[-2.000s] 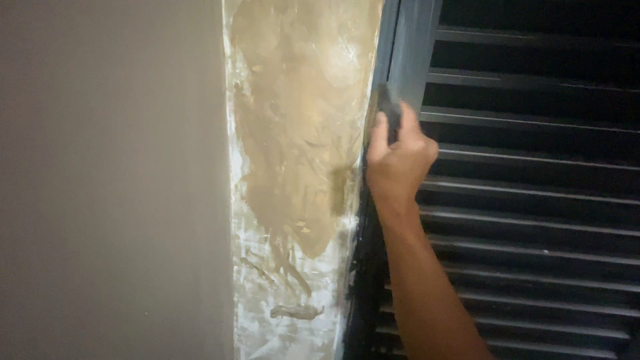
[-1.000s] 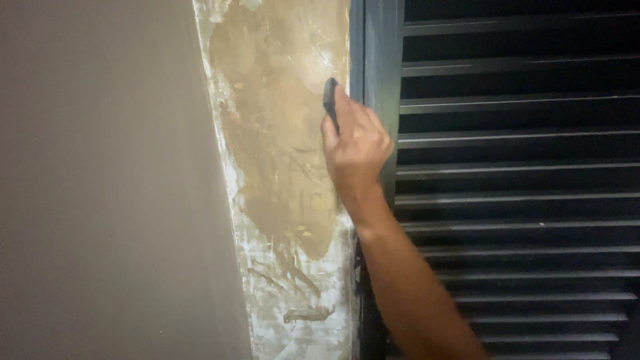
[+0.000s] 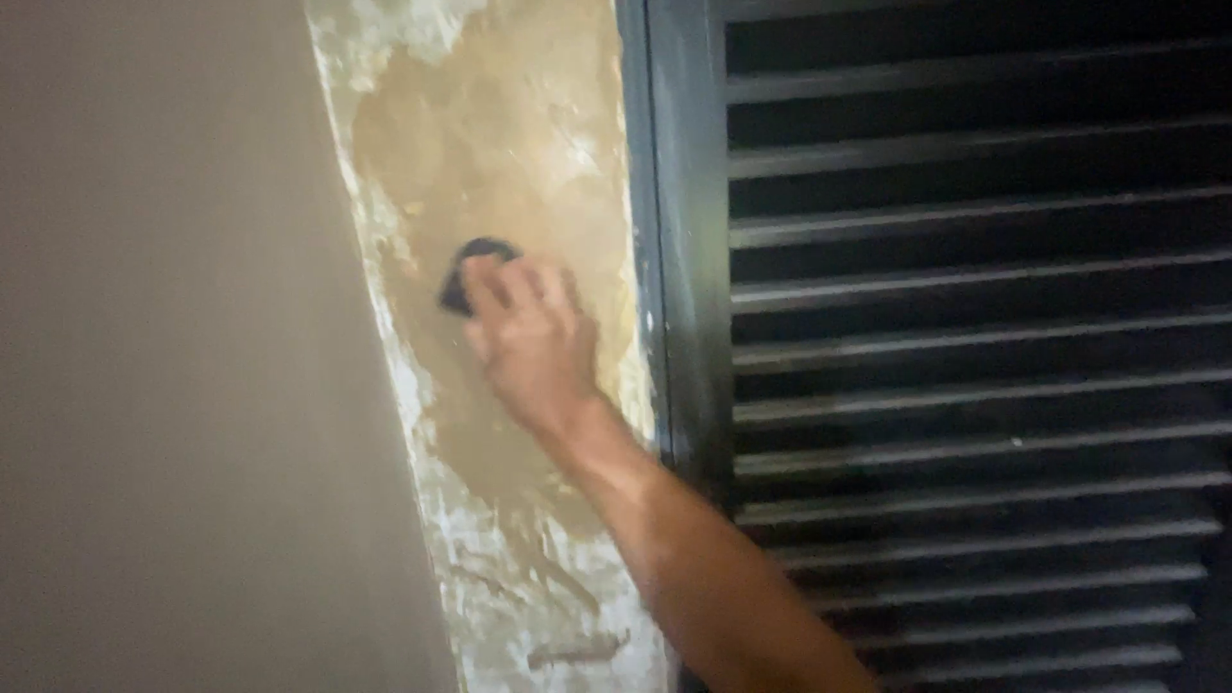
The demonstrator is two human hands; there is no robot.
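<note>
My right hand (image 3: 534, 332) grips a small dark flat tool (image 3: 472, 274), blurred by motion, which may be a scraper or a sanding pad. The tool lies against the tan filler patch (image 3: 452, 144) on a narrow strip of wall, left of the strip's middle. Around the patch the strip is whitish and streaky (image 3: 481, 616), with a few raised smears of filler low down. The palm side of my hand and part of the tool are hidden. My left hand is not in view.
A plain grey-brown wall (image 3: 192, 337) fills the left side, meeting the strip at a pale edge. On the right, a dark frame (image 3: 688, 241) borders the strip, with a dark louvred shutter or door (image 3: 962, 279) beyond it.
My right hand has moved left with the dark tool, from the dark frame's edge across the filler patch. The view has shifted somewhat.
</note>
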